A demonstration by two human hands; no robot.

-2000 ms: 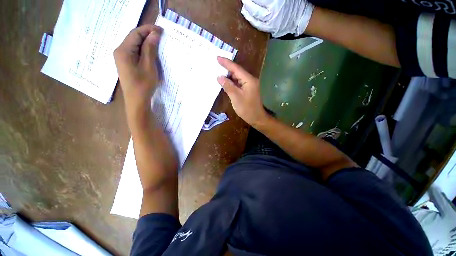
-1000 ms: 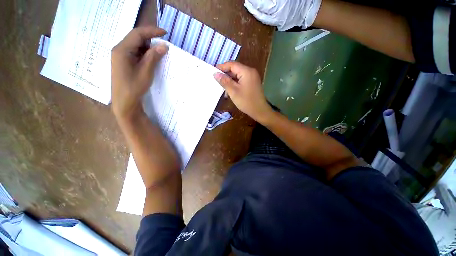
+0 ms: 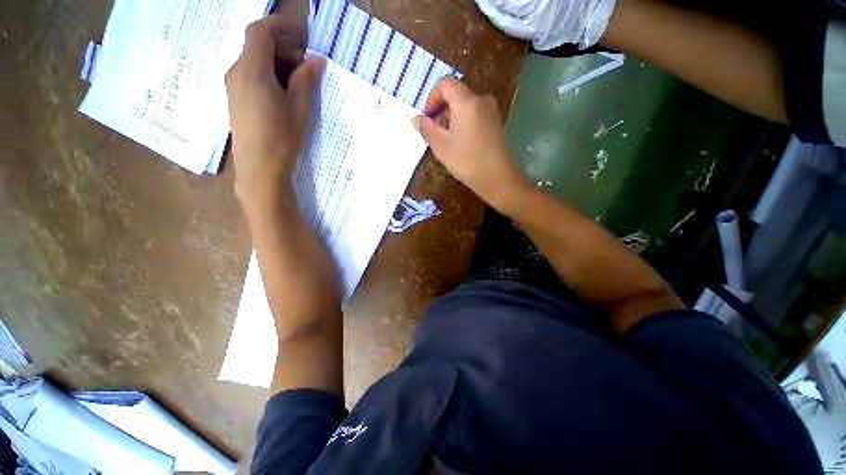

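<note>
A long sheet of printed marker paper (image 3: 366, 139) lies slantwise on the brown table, over striped fabric pieces (image 3: 376, 51) whose white, blue and dark stripes show beyond its far end. My right hand (image 3: 468, 134) pinches the right edge of the striped fabric by the paper's corner. My left hand (image 3: 269, 107) is curled at the left edge of the paper and fabric, thumb and fingers slightly apart; whether it grips anything cannot be told. My left forearm covers part of the paper.
Another printed paper stack (image 3: 176, 79) lies at the far left, with striped fabric under it. A small striped scrap (image 3: 415, 214) lies right of the paper. Folded pale pieces (image 3: 88, 431) are bottom left. A person's white-gloved hand (image 3: 557, 20) is top right, above the scrap-littered green floor.
The paper first slid towards me, baring a wider striped band. My right hand has since shifted from the paper's corner up onto the fabric edge. My left hand has moved slightly up and right.
</note>
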